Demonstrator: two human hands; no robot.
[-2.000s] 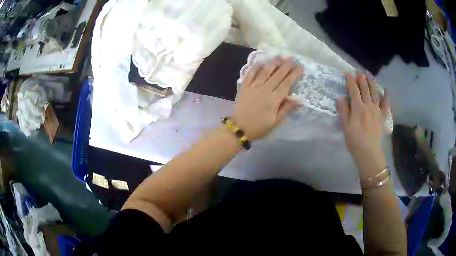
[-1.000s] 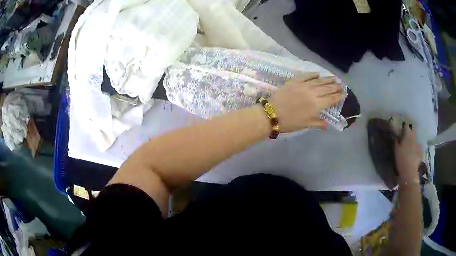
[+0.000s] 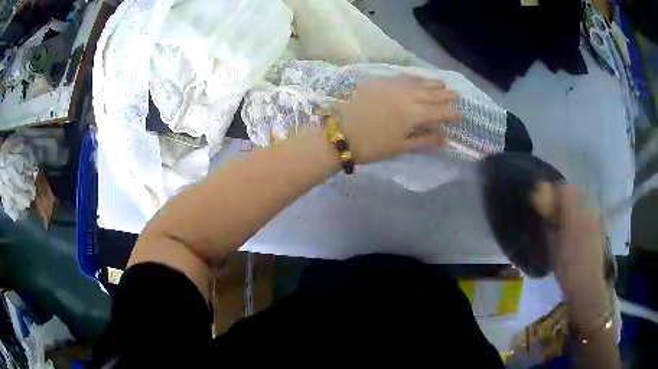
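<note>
The sheer white lace panel [image 3: 476, 119] lies over the black sleeve board [image 3: 518, 134], whose rounded end shows at the right. My left hand [image 3: 404, 119] lies flat on the lace, palm down, with nothing gripped. My right hand [image 3: 570, 216] is blurred and holds the dark iron [image 3: 516, 209] by its handle. The iron's pointed end is close to the lace's right end; whether it touches cannot be told. The cream garments [image 3: 224, 50] are heaped at the left end of the board.
Black garment pieces [image 3: 509, 36] lie at the far right of the white-covered table [image 3: 433, 230]. Scissors [image 3: 597, 36] are at the right edge. A blue crate [image 3: 88, 209] stands at the left edge. A pale hose [image 3: 638, 308] hangs at the right.
My right hand left the cloth, took hold of the iron and has moved it left toward the lace. My left hand has shifted left along the lace since a second ago.
</note>
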